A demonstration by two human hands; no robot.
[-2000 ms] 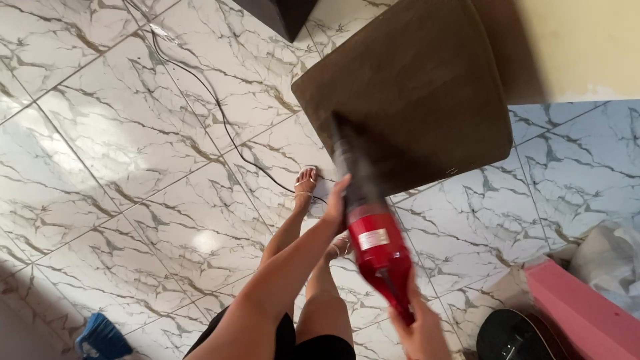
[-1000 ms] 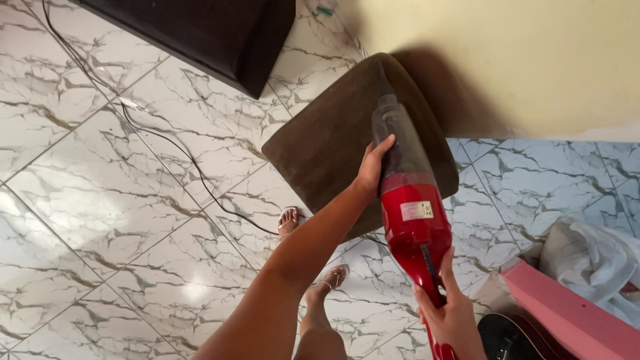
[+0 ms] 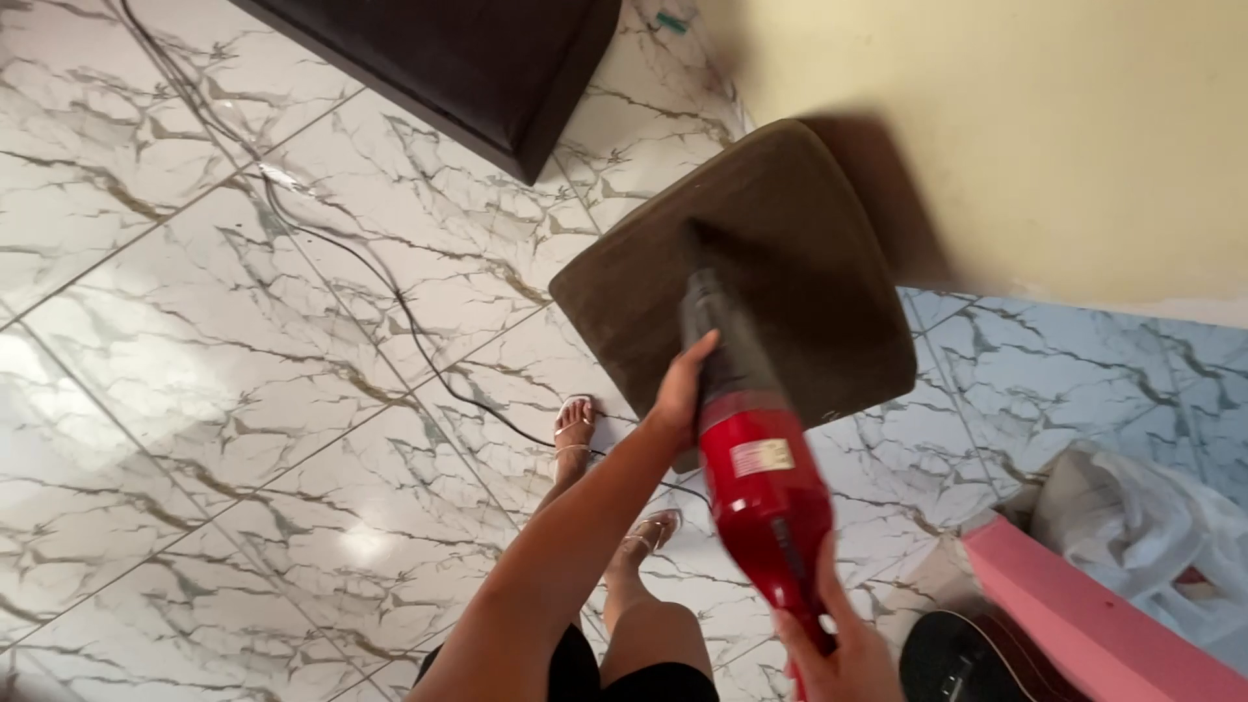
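A red handheld vacuum cleaner (image 3: 765, 478) with a smoky clear front and a dark nozzle lies slantwise across the view. My left hand (image 3: 685, 390) supports its clear front part from the left side, thumb on top. Lower down, my right hand (image 3: 840, 639) is closed around the red rear handle. Beneath the nozzle is a brown fabric-covered cushion or seat (image 3: 634, 283); whether the tip touches it cannot be told. The vacuum's front is slightly blurred.
A dark brown padded piece of furniture (image 3: 439, 58) stands at the top. A black cord (image 3: 419, 331) runs over the marbled floor past my feet. A pale yellow wall (image 3: 1053, 146) is at the right, with a pink board (image 3: 1102, 614), white plastic (image 3: 1121, 526) and a black rounded object (image 3: 941, 663) below.
The nozzle, near the cushion's top corner one second ago, now points at its upper middle part. Both hands have stayed on the vacuum.
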